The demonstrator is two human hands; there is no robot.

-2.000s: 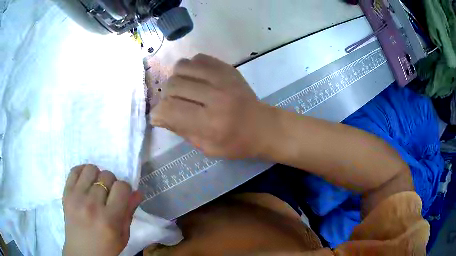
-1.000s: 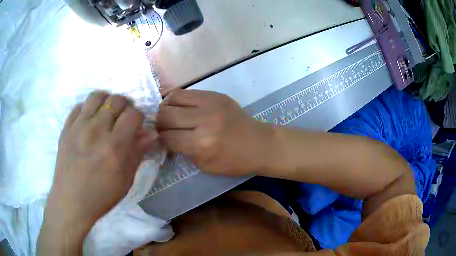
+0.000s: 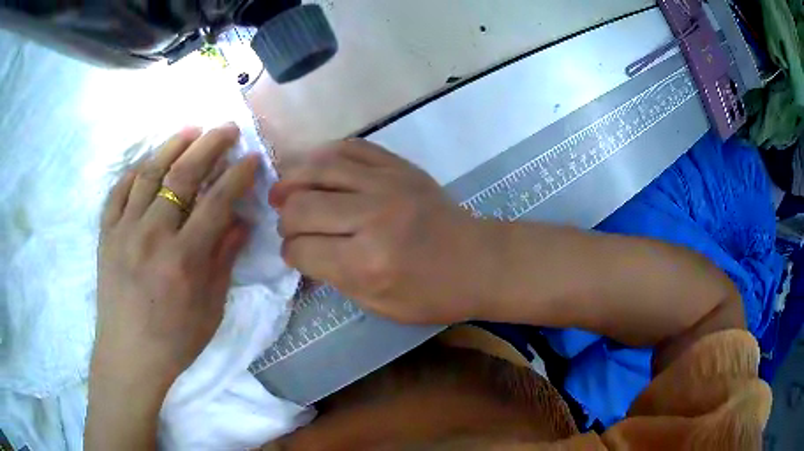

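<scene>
The white garment (image 3: 53, 220) covers the left of the machine table and hangs toward my lap. Its right edge runs up to the needle area of the sewing machine (image 3: 115, 26) under a bright lamp. My left hand (image 3: 176, 211), with a ring, lies on the cloth, fingers a little spread and pointing up. My right hand (image 3: 370, 229) is curled at the cloth's right edge, fingertips closed on it, as far as I can see. The fingertips partly hide the edge.
A grey ruler strip (image 3: 573, 158) runs along the table's front edge. A ridged dark knob (image 3: 295, 44) is beside the needle. A purple plate (image 3: 705, 66) lies at the right table edge. Blue cloth (image 3: 696, 203) and green cloth (image 3: 780, 97) are at the right.
My left hand has moved up from the lower cloth to beside my right hand, and its fingers have spread. My right hand has shifted down along the edge. The cloth there is more bunched.
</scene>
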